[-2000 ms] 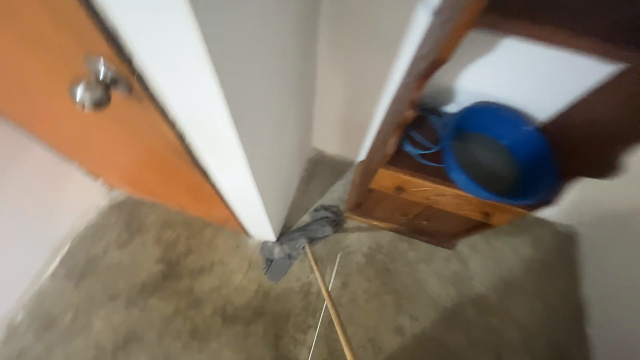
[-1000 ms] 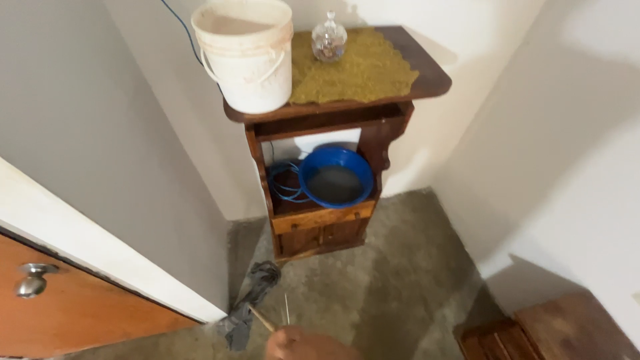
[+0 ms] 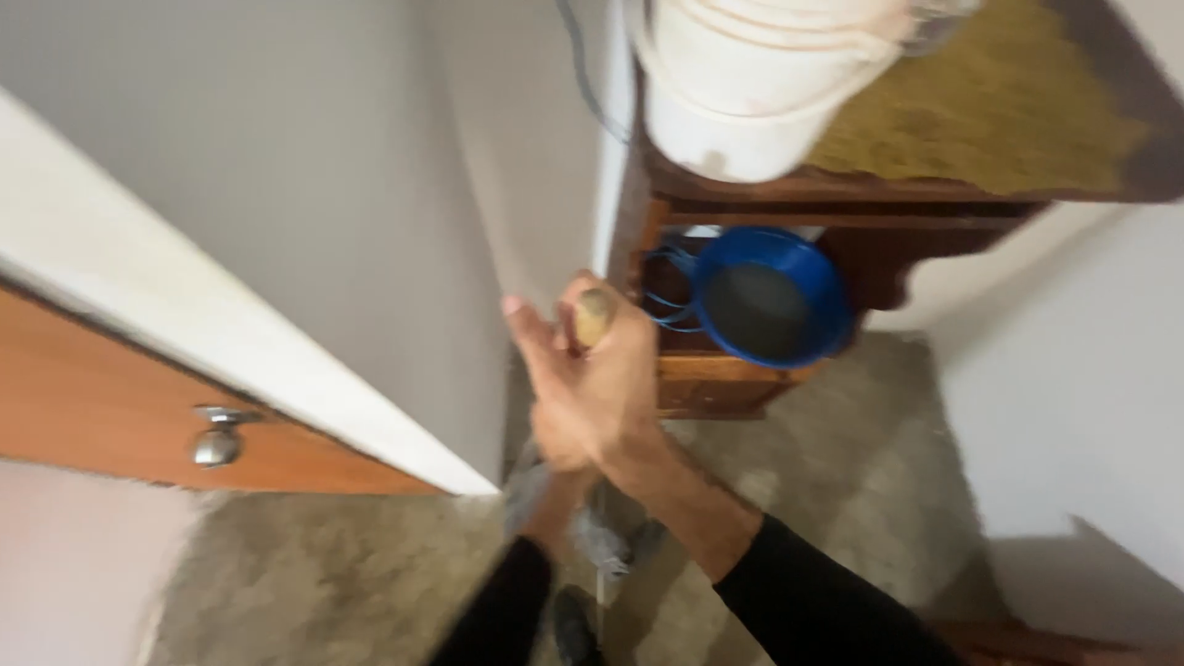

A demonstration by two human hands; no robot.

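Both my hands are wrapped round a wooden pole, whose rounded end points up at the camera. My right hand is on top, its fingers curled about the pole near that end. Just beneath, and partly covered by it, my left hand grips the same pole. Below the hands a grey cloth lies on the concrete floor by the wall corner, blurred and partly hidden by my forearms. Most of the pole is hidden behind my hands.
A wooden cabinet holds a blue basin and blue cable. On its top stand a white bucket and a yellow-green cloth. An orange door with a metal knob is at left. A dark shoe shows below.
Both hands and black sleeves are now in full view, gripping the pole; one second ago only part of a hand showed at the bottom edge. The view has shifted.
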